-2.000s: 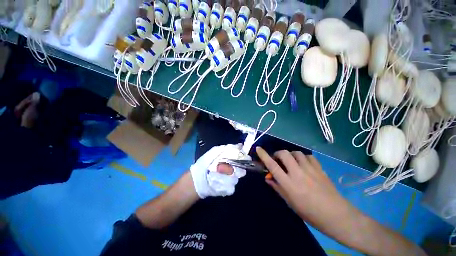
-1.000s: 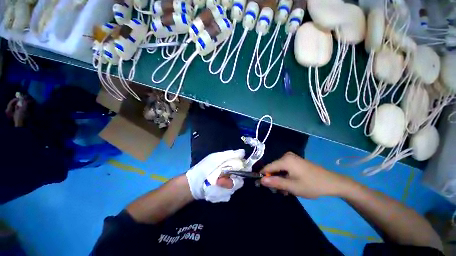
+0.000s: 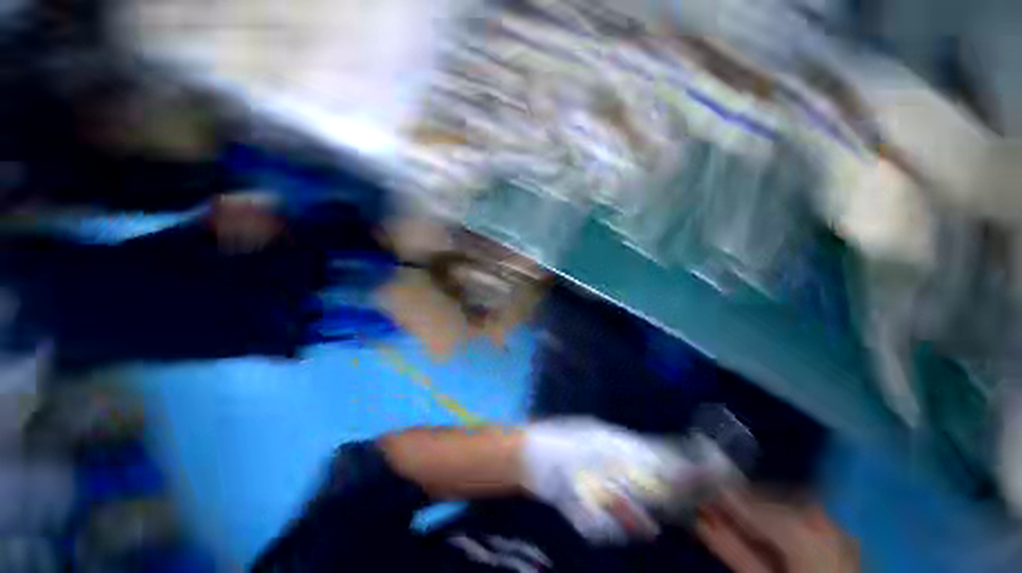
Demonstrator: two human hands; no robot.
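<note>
The head view is strongly blurred. My left hand (image 3: 594, 476), in a white glove, is low in the picture right of the middle, closed around a pale piece whose details are smeared. My right hand (image 3: 773, 532), bare, is just to its right, partly cut off by the bottom edge. Its fingers are close to the left hand. A greyish-white blur (image 3: 700, 465) lies between the hands; I cannot tell whether it is the wrapping or the pliers. The pliers cannot be made out.
The green bench (image 3: 672, 297) runs diagonally from upper left to lower right, with blurred striped and cream pieces (image 3: 885, 207) on it. A carton (image 3: 420, 308) stands on the blue floor (image 3: 269, 414). A person's hand (image 3: 247, 221) and dark sleeve show at the left.
The view has swung and tilted, so the bench slopes more steeply and both hands appear lower and further right. The pliers, visible earlier between the hands, are lost in the blur.
</note>
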